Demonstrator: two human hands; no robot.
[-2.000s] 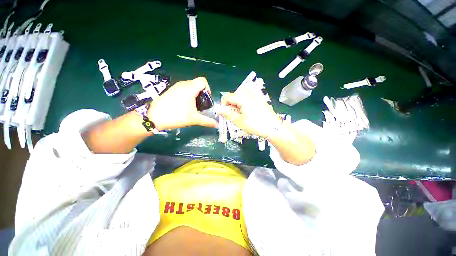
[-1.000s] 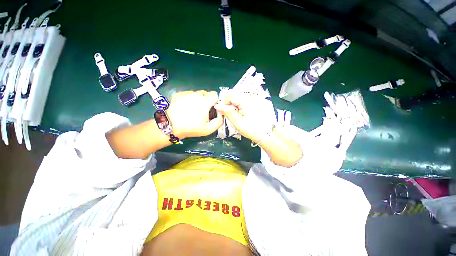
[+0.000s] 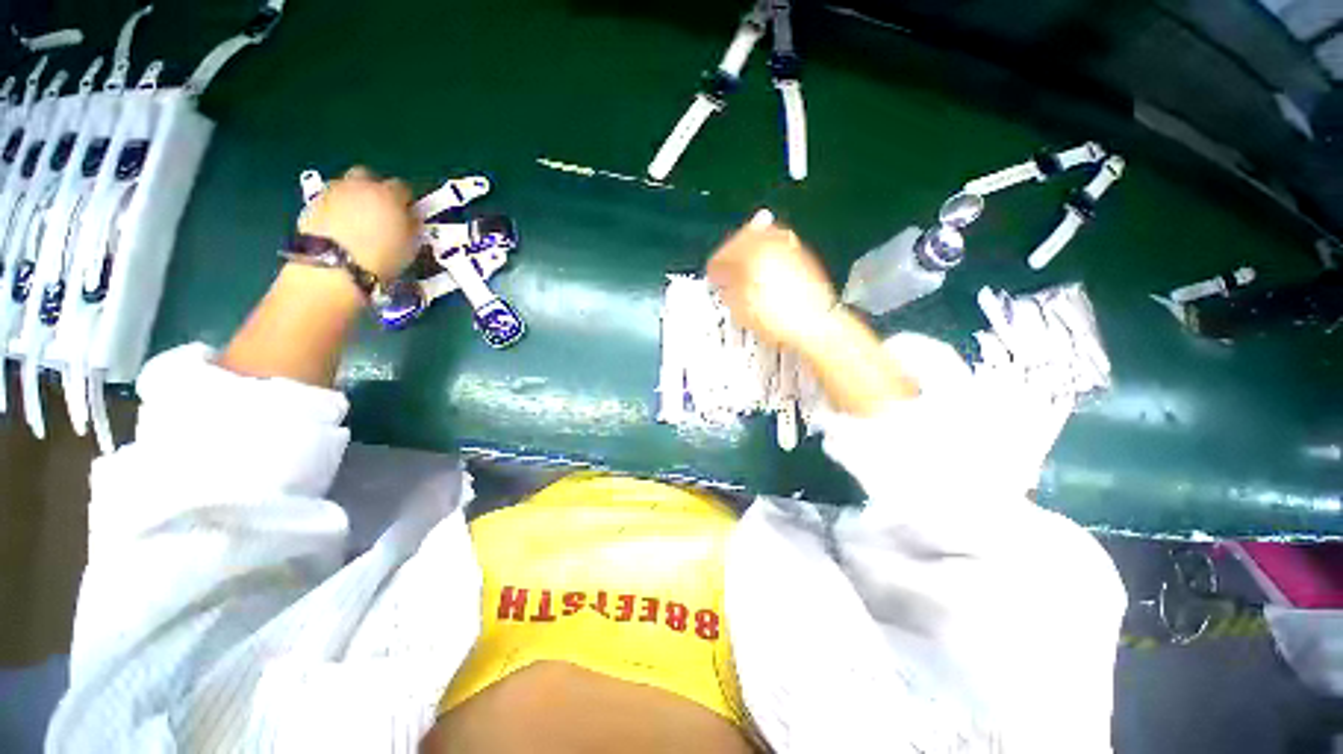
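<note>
My left hand (image 3: 365,228) is over the group of watch heads with single white straps (image 3: 474,265) at the centre left; its fingers hide part of the group, and what they touch is hidden. One dark watch head (image 3: 499,323) lies at the near end of its white strap. My right hand (image 3: 773,280) is over the far part of the pile of white strap halves (image 3: 704,361). A small white tip shows at its fingers; whether it is held cannot be told.
A white tray (image 3: 165,236) with rows of watches stands left. A whitish bottle (image 3: 899,270) with its round cap raised stands right of the pile, beside a second strap pile (image 3: 1049,342). Several white-banded watches (image 3: 791,111) lie along the far side of the green bench (image 3: 575,390).
My hands have parted: the left went left to the watch heads, the right stayed near the strap pile. The far watches have shifted right, and another has appeared beside them.
</note>
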